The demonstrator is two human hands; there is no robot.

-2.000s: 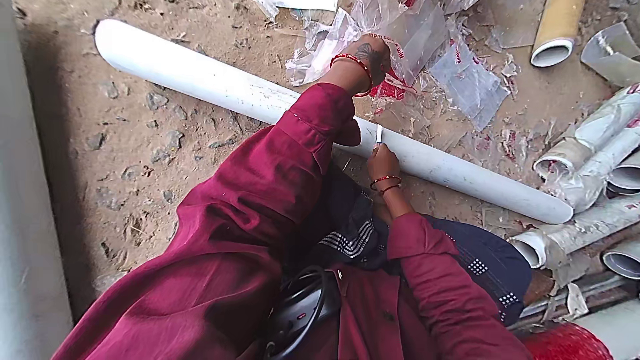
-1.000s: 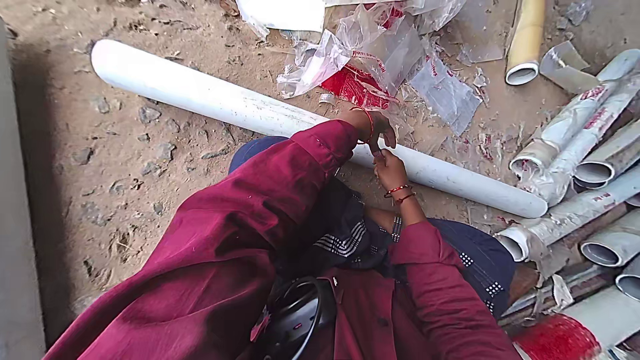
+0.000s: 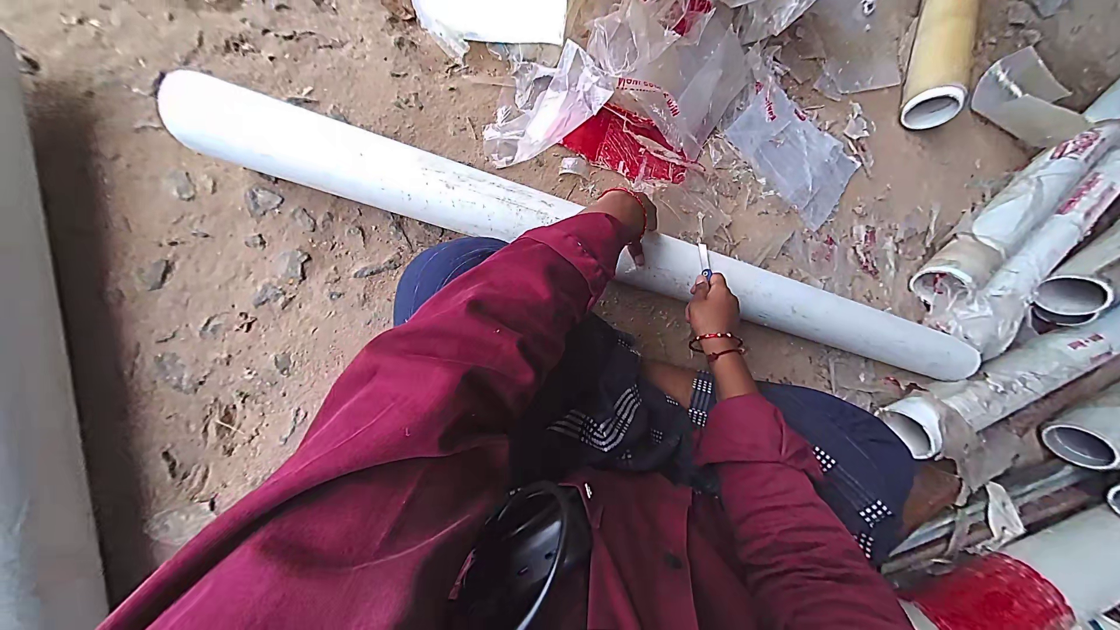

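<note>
A long white plastic pipe (image 3: 376, 166) lies slantwise on the dirt ground in front of my knees. My left hand (image 3: 626, 219) rests on the pipe near its middle, fingers bent over it; its palm side is hidden. Just to the right, my right hand (image 3: 713, 306) is closed around the blue handle of a small knife (image 3: 703, 259), whose pale blade points up across the pipe. Both wrists wear red bangles or threads.
Torn clear plastic wrap (image 3: 665, 79) and a red plastic scrap (image 3: 626, 144) lie beyond the pipe. Several wrapped white pipes (image 3: 1006, 227) are piled at the right, near the pipe's end. A yellowish pipe (image 3: 941, 52) lies at the top right. A grey slab or wall edge (image 3: 35, 350) runs along the left.
One second ago my hands were together above the pipe; now they are apart, the left on the pipe and the right holding the knife beside it.
</note>
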